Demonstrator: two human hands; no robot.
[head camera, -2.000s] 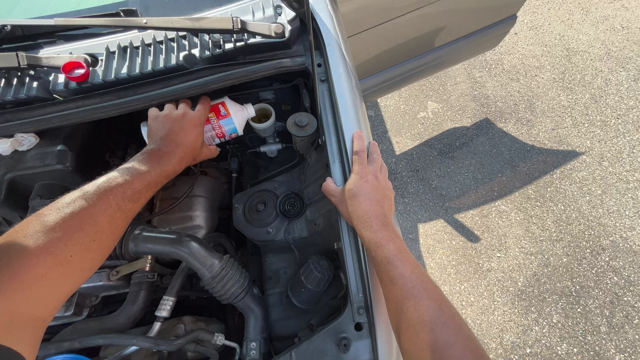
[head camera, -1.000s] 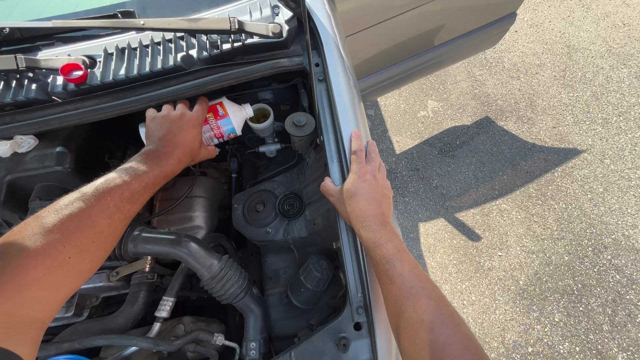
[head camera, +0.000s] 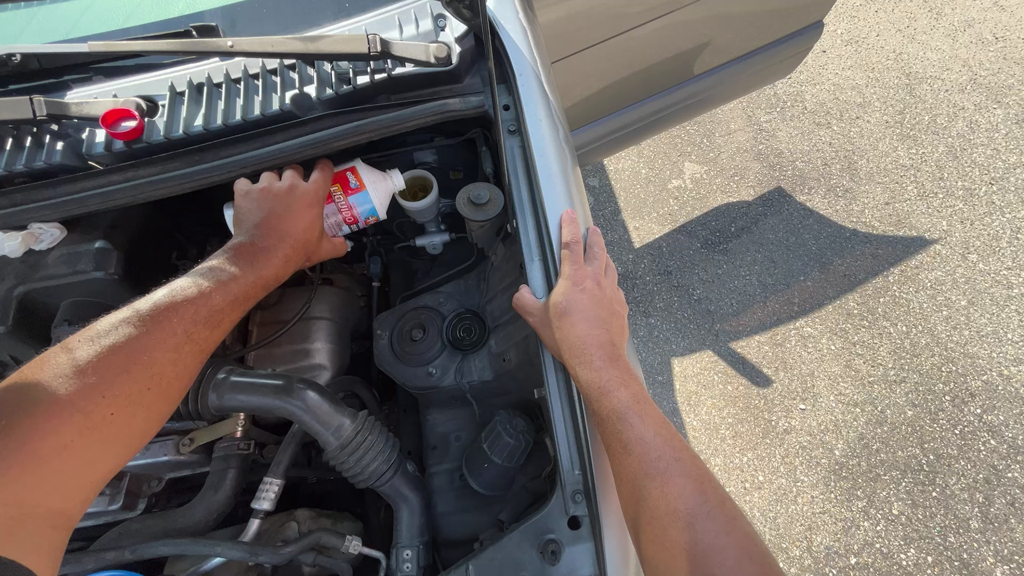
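My left hand is closed around a white plastic bottle with a red and blue label, tilted with its neck toward the right. The bottle's uncapped mouth is at the left rim of a white fluid reservoir, which stands open with yellowish-brown fluid visible inside. Whether liquid is flowing cannot be told. My right hand rests on the edge of the silver car fender, fingers forward and thumb on the inner side, holding nothing loose. A round black cap lies on the strut tower.
A red bottle cap sits on the cowl by the wiper arm. A crumpled white cloth or paper lies at left. A ribbed black hose crosses the engine bay. Beyond the fender is an open car door above asphalt.
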